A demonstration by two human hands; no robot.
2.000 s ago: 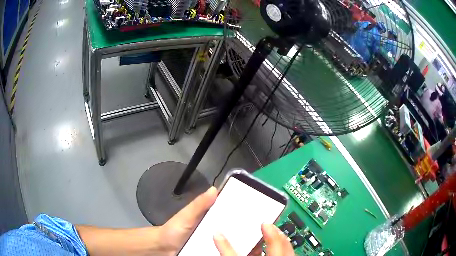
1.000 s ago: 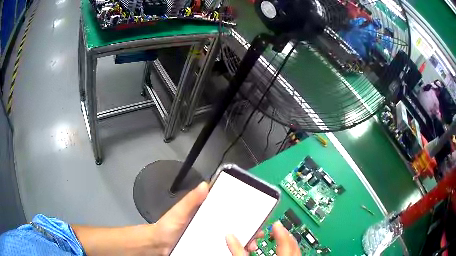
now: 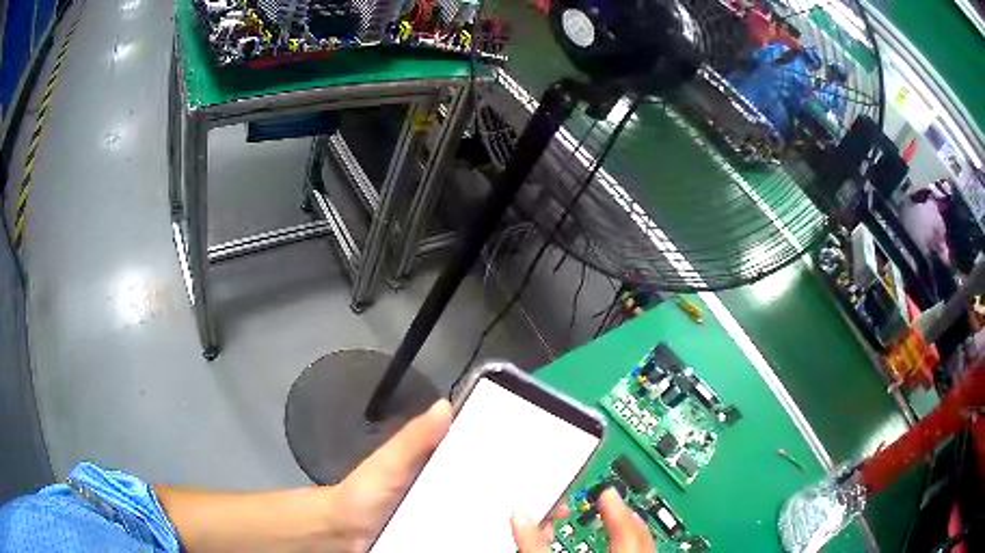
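Observation:
A smartphone [image 3: 491,464] with a blank white screen and dark edge is held up in front of me, tilted. My left hand [image 3: 378,481] holds it along its left side, with a blue sleeve at the wrist. My right hand [image 3: 589,529] is at the bottom edge, partly cut off; one fingertip lies over the lower right of the screen and another finger is apart from it. Whether it also grips the phone is hidden. A green circuit board [image 3: 668,415] lies on the green table [image 3: 745,475]. A second circuit board [image 3: 637,502] lies nearer, partly hidden by the phone and right hand.
A black pedestal fan [image 3: 464,248] stands ahead, its round base on the floor. Another green table [image 3: 324,92] at upper left bears crowded boards. At right are a red post [image 3: 929,432] with a clear shiny wrap [image 3: 823,510] at its foot, and a conveyor line [image 3: 805,324].
The phone and my left hand have shifted slightly left since the first frame. My right fingers have moved over the lower right of the screen. The view has shifted slightly.

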